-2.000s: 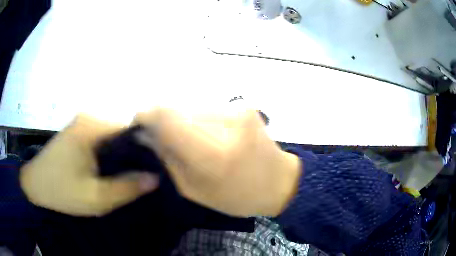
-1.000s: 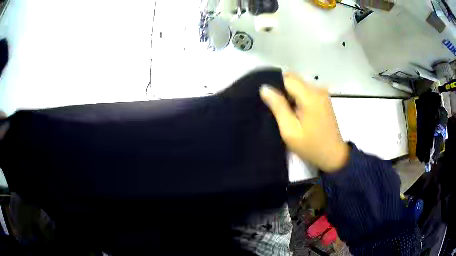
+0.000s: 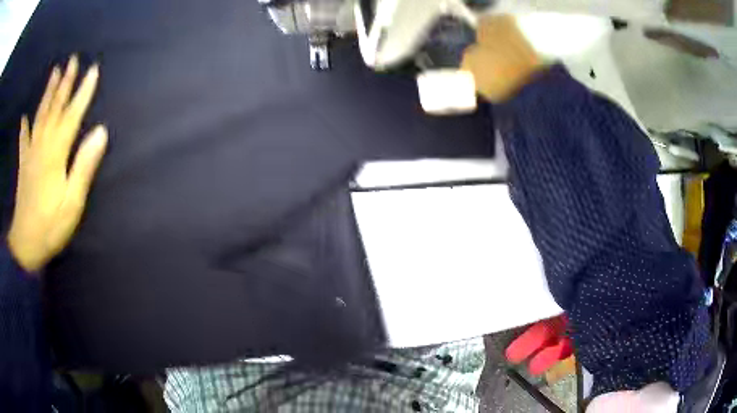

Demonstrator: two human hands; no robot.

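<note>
A large dark cloth panel (image 3: pixel 202 185) lies spread over the white machine bed and hangs over its front edge, with creases near the middle. My left hand (image 3: pixel 61 165) lies flat on the cloth at the far left, fingers apart. My right hand (image 3: pixel 501 60) is at the machine head (image 3: pixel 392 28), beside the white ribbed knob (image 3: pixel 447 91); its fingertips are partly hidden and blurred, so its hold cannot be told. The presser foot (image 3: pixel 320 55) shows above the cloth at the top.
The white tabletop (image 3: pixel 452 258) shows right of the cloth. The checked apron (image 3: pixel 323 387) is below the front edge. Red objects (image 3: pixel 540 345) lie low at the right. Dark cloth (image 3: pixel 719 210) hangs at the far right.
The cloth, held up in front of me before, now lies spread under the machine head. My left hand has come onto it, and my right hand has let go of it and moved up to the head.
</note>
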